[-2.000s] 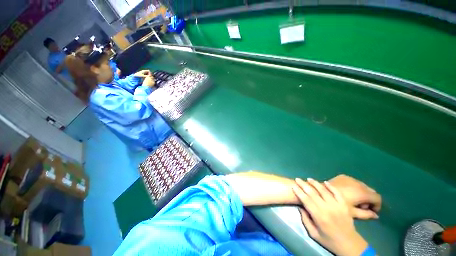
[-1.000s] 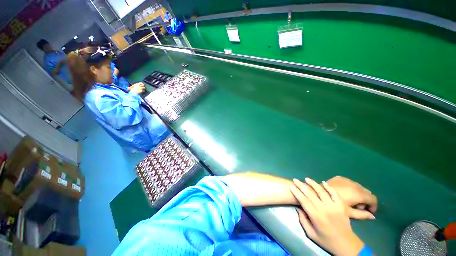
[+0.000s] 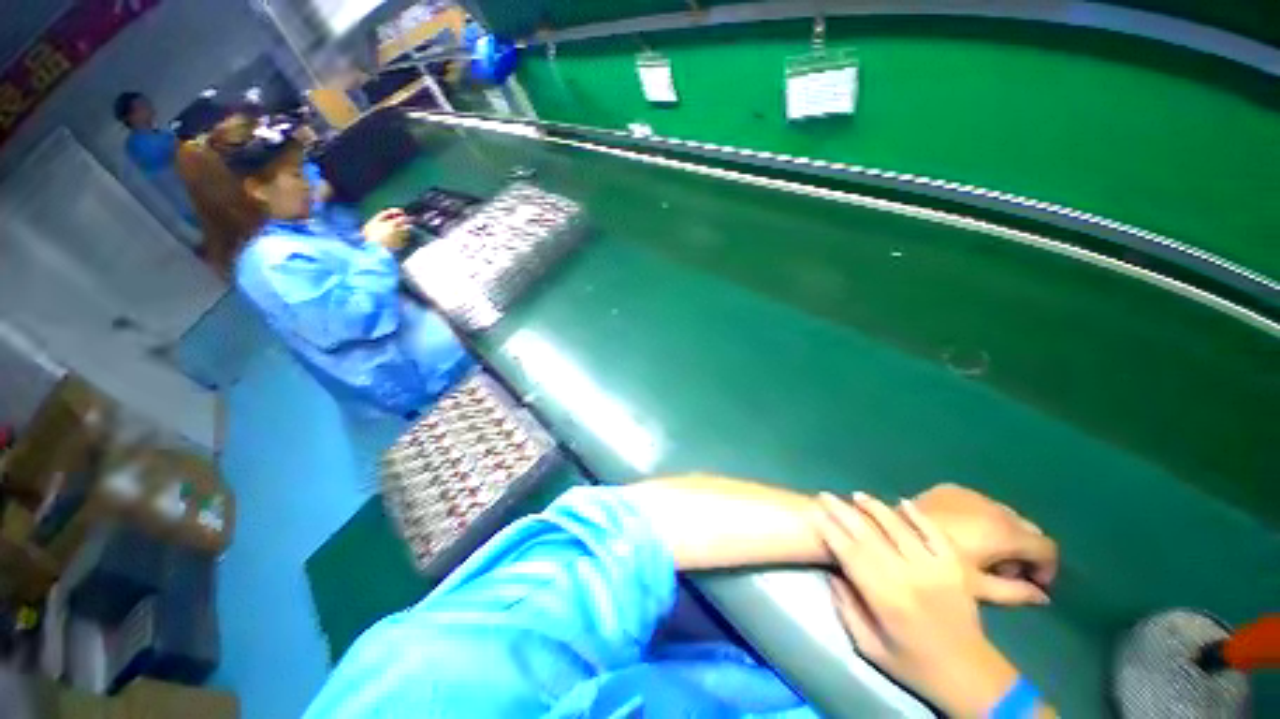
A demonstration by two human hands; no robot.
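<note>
My left hand lies at the bench edge, fingers loosely curled with a dark gap under them; no object shows in it. My right hand lies flat across my left wrist, fingers slightly apart, holding no object. A blue band is on my right wrist. At the lower right, a round speckled silvery dish lies on the green bench, cut off by the bottom edge. The orange electric screwdriver reaches in from the right edge, its dark nose over the dish.
The glossy green bench runs towards the upper left. Stacked parts trays stand on it and on a side stand left of my arm. A person in a blue smock works beyond. Boxes stand at far left.
My hands keep the same pose, one over the other. The view has shifted slightly. The other person's hands have moved a little near the black tray.
</note>
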